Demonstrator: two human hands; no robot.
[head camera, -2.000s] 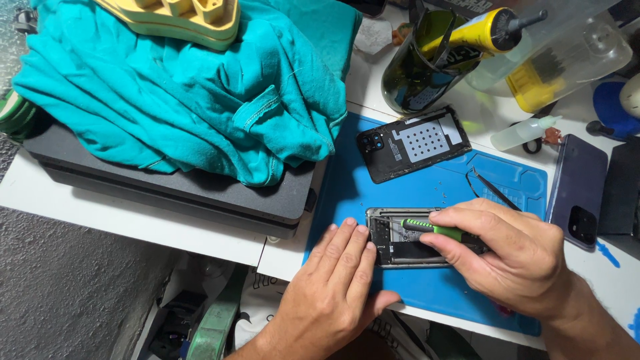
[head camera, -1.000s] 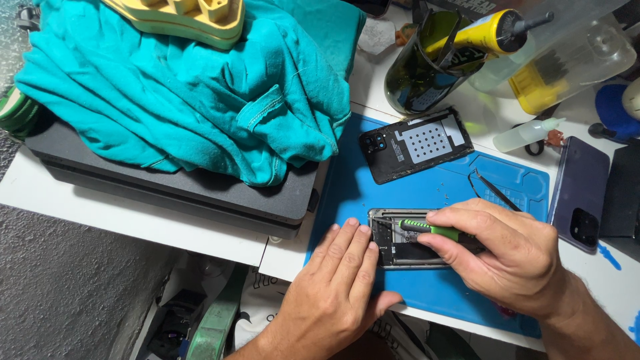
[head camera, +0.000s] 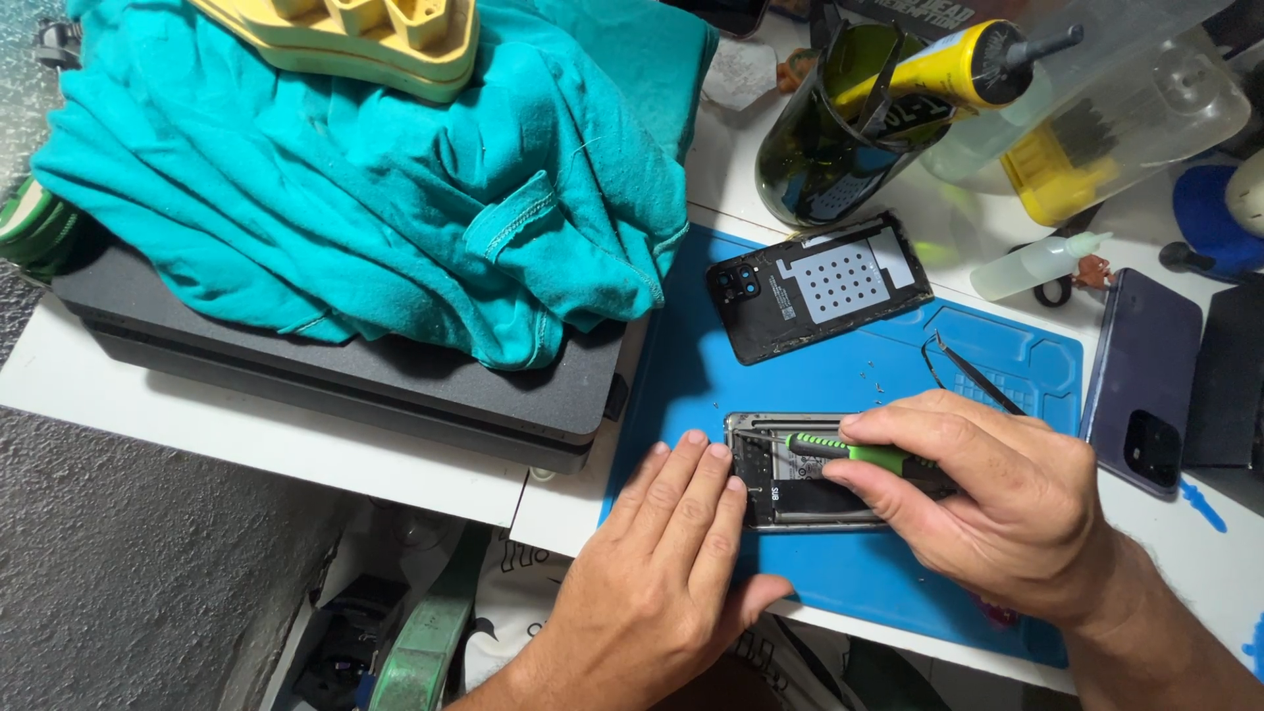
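An opened smartphone (head camera: 755, 472) lies on a blue silicone repair mat (head camera: 671, 395), its battery and inner parts showing. My right hand (head camera: 997, 494) grips a green and black screwdriver (head camera: 874, 455); the thin shaft points left to the phone's upper left corner. My left hand (head camera: 664, 553) rests flat with fingertips against the phone's left end and holds nothing. Above the phone, a detached black phone back cover (head camera: 820, 286) with a camera cluster lies on the mat. Tweezers (head camera: 978, 377) lie partly behind my right hand. Tiny screws (head camera: 871, 375) are scattered between cover and phone.
At left, teal cloth (head camera: 395, 197) and a yellow plastic tray (head camera: 355, 35) sit atop a black game console (head camera: 346, 380). Behind the mat stands a dark green cup (head camera: 825, 128) holding a yellow tube (head camera: 938, 74). A small bottle (head camera: 1032, 267) and a purple smartphone (head camera: 1145, 380) are at right.
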